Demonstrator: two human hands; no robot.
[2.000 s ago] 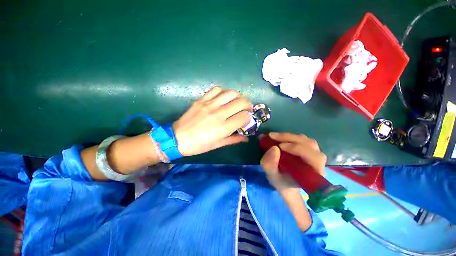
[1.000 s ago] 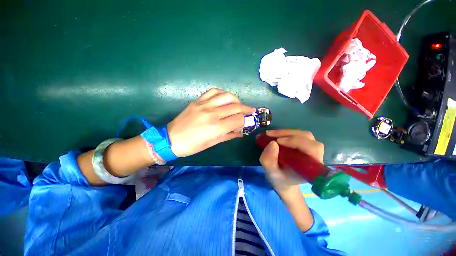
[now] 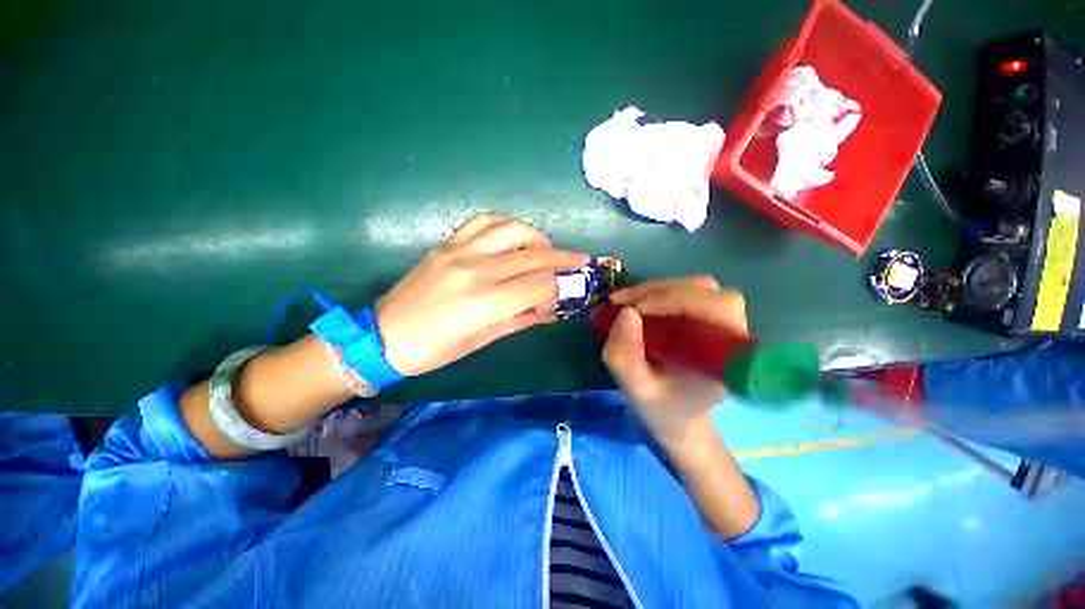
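Observation:
My left hand (image 3: 476, 286), with a blue strap on its wrist, pinches a small round circuit board assembly (image 3: 576, 287) at its left edge, just above the green bench. The assembly is two joined round parts, one with a white square. My right hand (image 3: 672, 345) is closed around the red glue syringe (image 3: 690, 344), held like a pen. The syringe's front end is at the lower right of the board; its fine tip is hard to make out, and I cannot tell if it touches. The green adapter (image 3: 773, 371) at its rear is blurred.
A crumpled white tissue (image 3: 654, 167) lies on the green bench (image 3: 286, 107), beside a red bin (image 3: 886, 131) with white wipes. At the right is a black dispenser (image 3: 1026, 179) with another board assembly (image 3: 898, 276) beside it. A blue sleeve (image 3: 1011, 387) of another person is at the right edge.
The syringe has swung to a flatter angle, its rear end raised, and its front end is closer to the board. My left hand still holds the board. The whole view has shifted a little.

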